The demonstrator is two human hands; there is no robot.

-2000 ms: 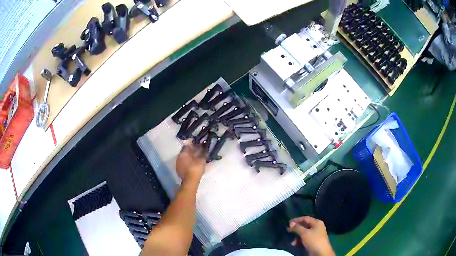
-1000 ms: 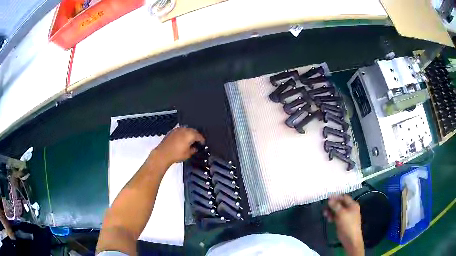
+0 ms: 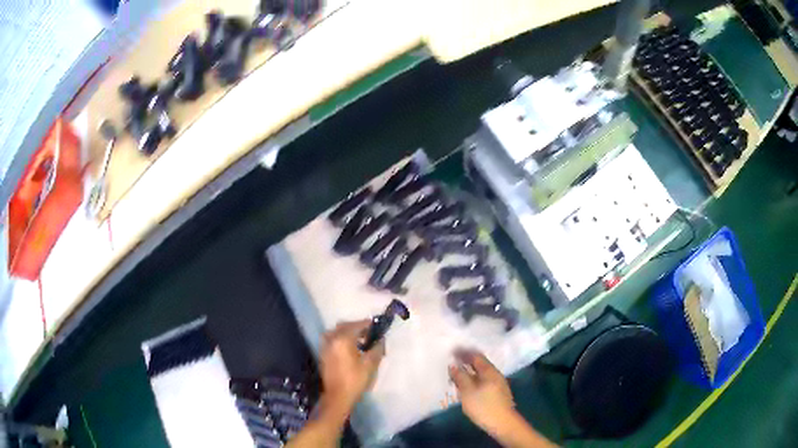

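Note:
My left hand [image 3: 346,360] is over the near left part of the pale foam sheet [image 3: 420,367], closed on a black angled part [image 3: 380,325] whose bent head points up and right. My right hand [image 3: 479,385] is above the sheet's near right part; its fingers are curled and blurred, and I cannot tell if it holds anything small. Loose rows of black handle housings [image 3: 411,219] lie on the far part of the sheet. Smaller black parts [image 3: 273,402] lie on the black mat left of the sheet, and a dense row [image 3: 179,350] sits on a white sheet.
The silver-grey fixture [image 3: 560,175] stands beyond the sheet on the right, with a brown board [image 3: 719,179] of black parts behind it. A round black stool [image 3: 623,376] and blue crate [image 3: 713,306] are at the right. A red-orange bin [image 3: 44,206] is on the shelf.
The view has turned back toward the fixture. My left hand has moved from the small parts on the mat to over the foam sheet with a black part. My right hand has come in over the sheet.

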